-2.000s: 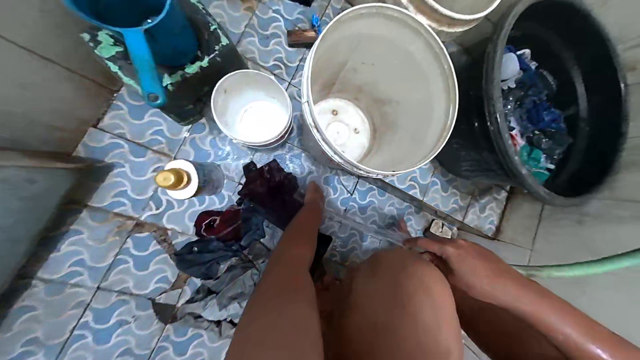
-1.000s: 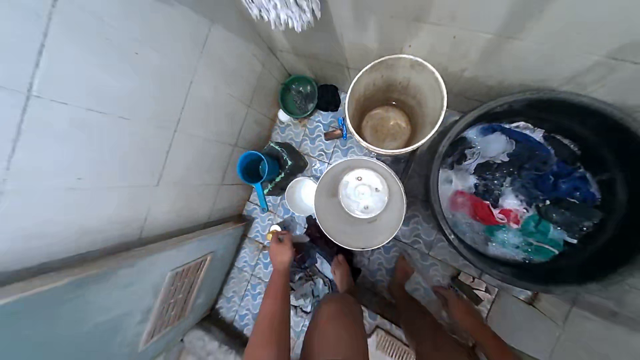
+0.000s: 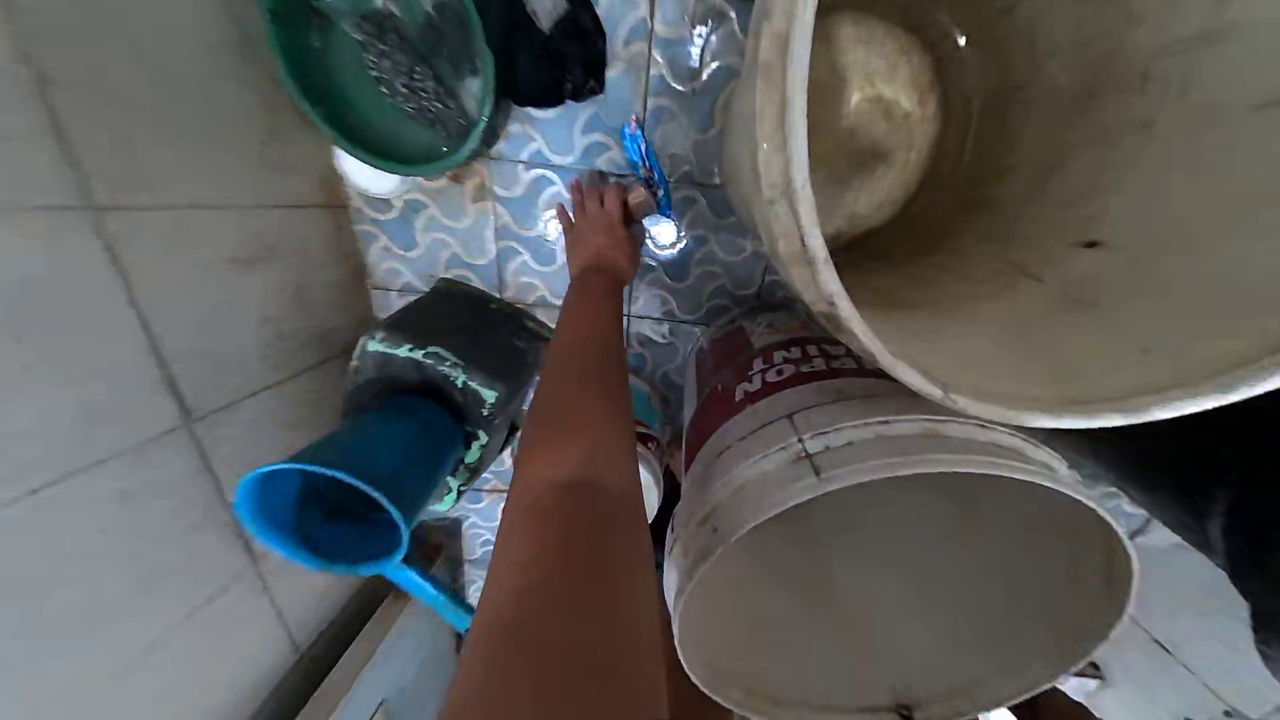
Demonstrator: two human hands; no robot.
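My left hand (image 3: 602,225) reaches down to the blue patterned floor tiles, palm down. Its fingers lie at a small brown block (image 3: 638,202); the thumb side is hidden, so a hold on the block cannot be made out. Just beyond, to the right, lies a shiny blue packet (image 3: 645,165). My right hand is not in view. Beside my forearm, on the left, a blue plastic dipper (image 3: 345,500) rests against a dark container with flaking green paint (image 3: 430,350).
A green basin (image 3: 385,90) and a black cloth or bag (image 3: 550,55) are at the upper left. A large off-white tub (image 3: 1050,250) fills the upper right, with a white paint bucket (image 3: 860,440) below it. A tiled wall (image 3: 130,400) bounds the left.
My left hand has moved from the gold-capped bottle to the floor by the brown block and blue packet. The view has shifted much closer to them.
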